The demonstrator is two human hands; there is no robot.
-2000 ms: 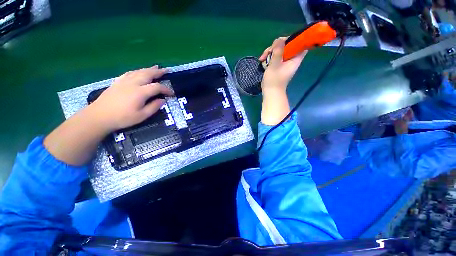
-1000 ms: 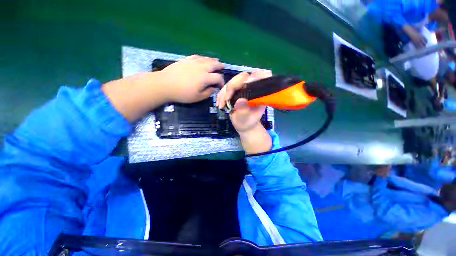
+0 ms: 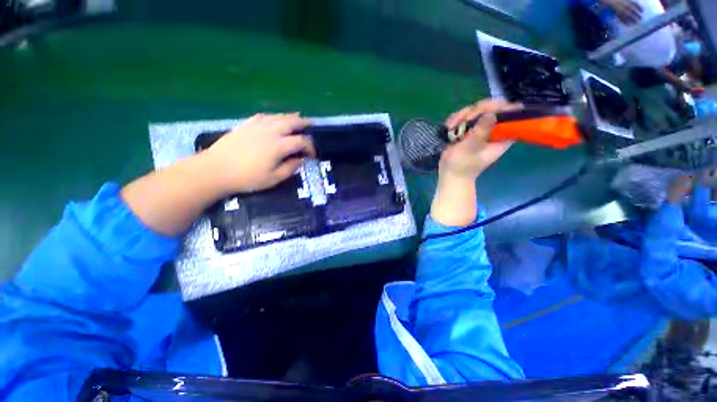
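Observation:
A black housing (image 3: 354, 192) lies on a silvery foam sheet (image 3: 236, 271) in front of me, with small white brackets and a grey centre strip. My left hand (image 3: 255, 153) rests over the housing's upper left part, fingers bent near the centre strip; whether it pinches anything is hidden. My right hand (image 3: 472, 149) holds an orange-and-black electric screwdriver (image 3: 538, 130), its front end over the round dark screw dish (image 3: 422, 144) right of the housing. The screwdriver's tip is too blurred to tell.
The green worktop (image 3: 157, 71) runs across the view. More black housings (image 3: 528, 74) lie on foam sheets at the upper right. The black driver cord (image 3: 527, 206) hangs over my right forearm. Neighbouring workers' hands and blue sleeves (image 3: 668, 243) show at the right.
One second ago my right hand held the screwdriver over the housing beside my left hand; now it is to the right, at the dish. My left hand stays over the housing. The view has shifted.

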